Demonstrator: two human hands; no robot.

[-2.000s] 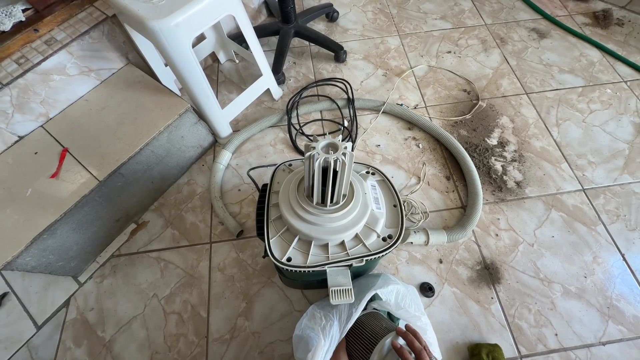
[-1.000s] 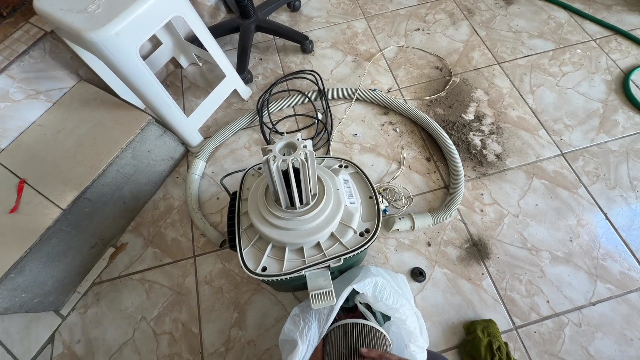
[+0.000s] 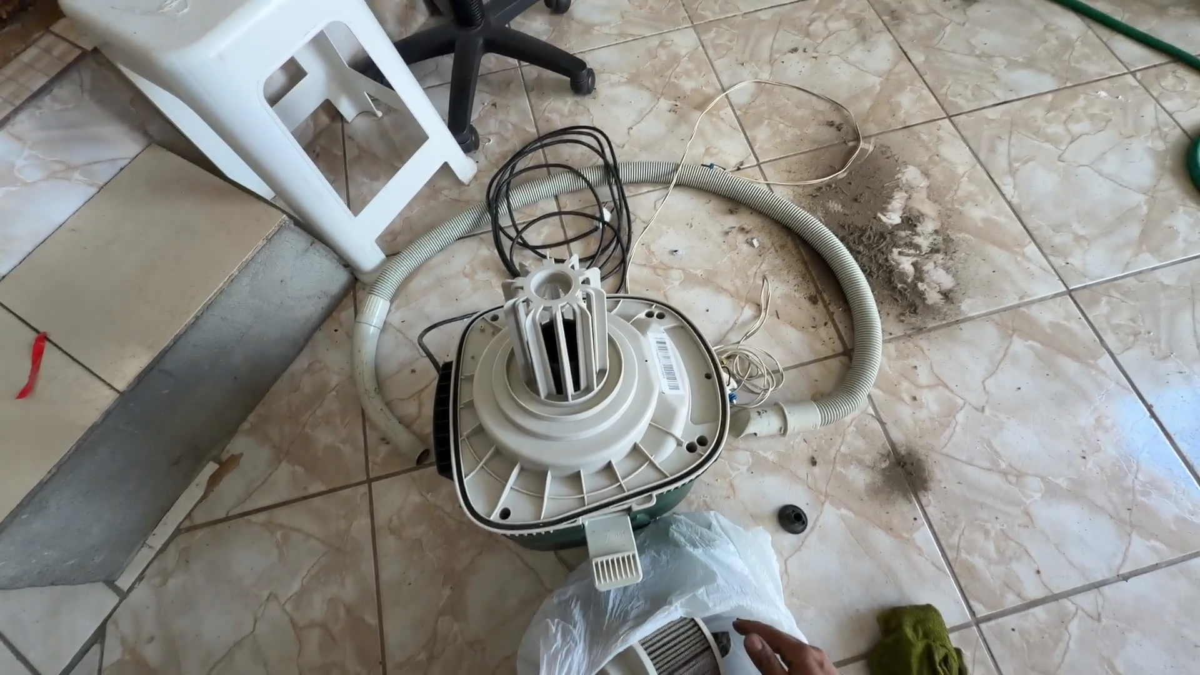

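Observation:
At the bottom edge, a pleated cartridge filter (image 3: 682,647) lies tilted in the mouth of a white plastic bag (image 3: 656,581). My right hand (image 3: 783,649) is just right of the filter, fingers apart, with nothing seen in its grasp. My left hand is out of view. Beyond the bag stands an upturned vacuum cleaner motor head (image 3: 581,422), its ribbed filter cage (image 3: 558,328) pointing up and a latch (image 3: 613,553) hanging at its front. A grey corrugated hose (image 3: 858,309) curves around behind it.
A black cable coil (image 3: 562,202) stands behind the motor head. A white plastic stool (image 3: 281,103), black chair base (image 3: 478,47) and tiled step (image 3: 141,272) are left and behind. Right are a dust pile (image 3: 900,234), thin cord (image 3: 750,370), black round cap (image 3: 792,518) and green cloth (image 3: 914,642).
The filter has tilted over from its more upright pose one second ago. My right hand has moved off its front to its right side.

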